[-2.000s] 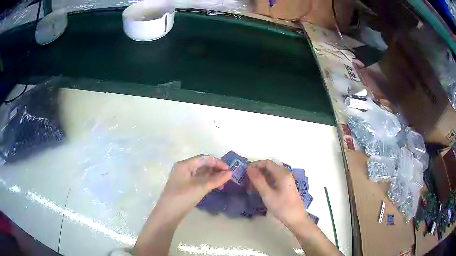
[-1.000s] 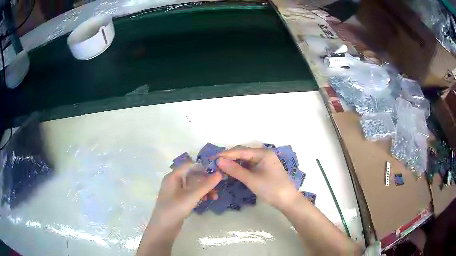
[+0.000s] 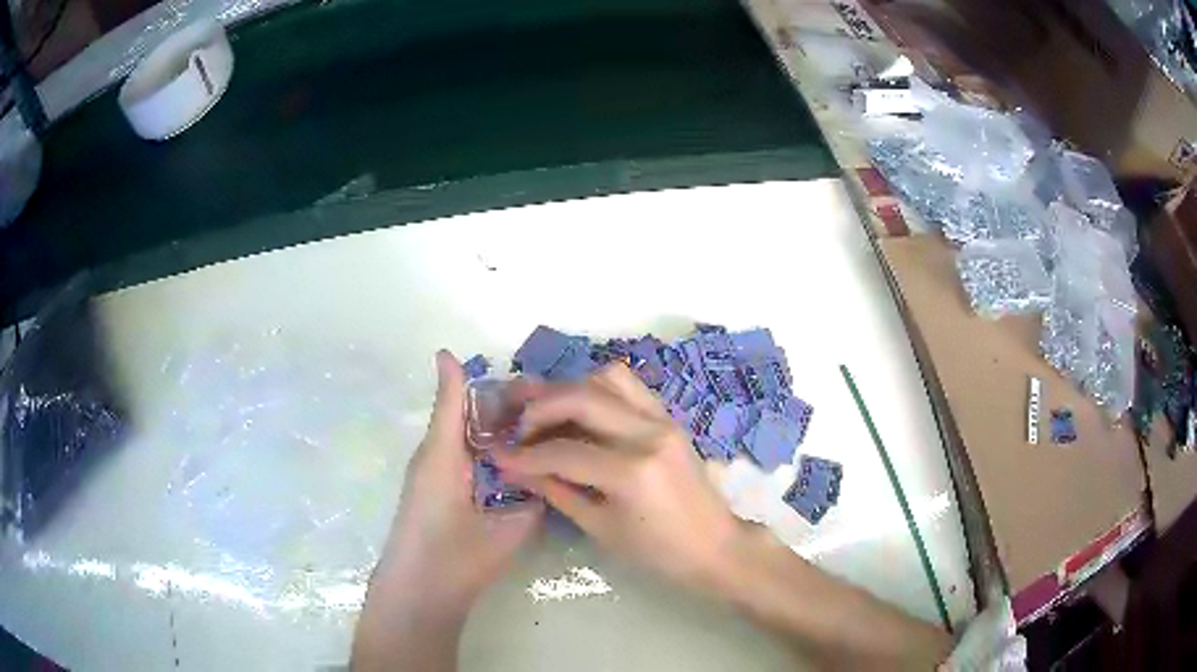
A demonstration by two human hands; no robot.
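Note:
My left hand [image 3: 440, 512] holds a clear plastic case [image 3: 492, 411], open, with a purple-blue printed square [image 3: 499, 488] in its lower half. My right hand [image 3: 630, 479] is over the case, its fingers bent at the case's right side and slightly blurred. Whether the right fingers hold anything cannot be told. A heap of purple-blue squares [image 3: 735, 387] lies on the white tabletop behind and right of my right hand, partly hidden by it. One lone square [image 3: 815, 488] lies right of the heap.
A green strip [image 3: 895, 492] lies near the right edge. Cardboard [image 3: 965, 335] at the right bears clear bagged parts [image 3: 1004, 269], a white strip [image 3: 1034, 410] and a small blue square [image 3: 1063, 425]. A dark bag [image 3: 66, 407] is at the left. A tape roll [image 3: 177, 82] stands on the green surface.
Both hands have moved left, uncovering more of the heap. The case now shows open in my left hand with a square in it. The camera view has shifted.

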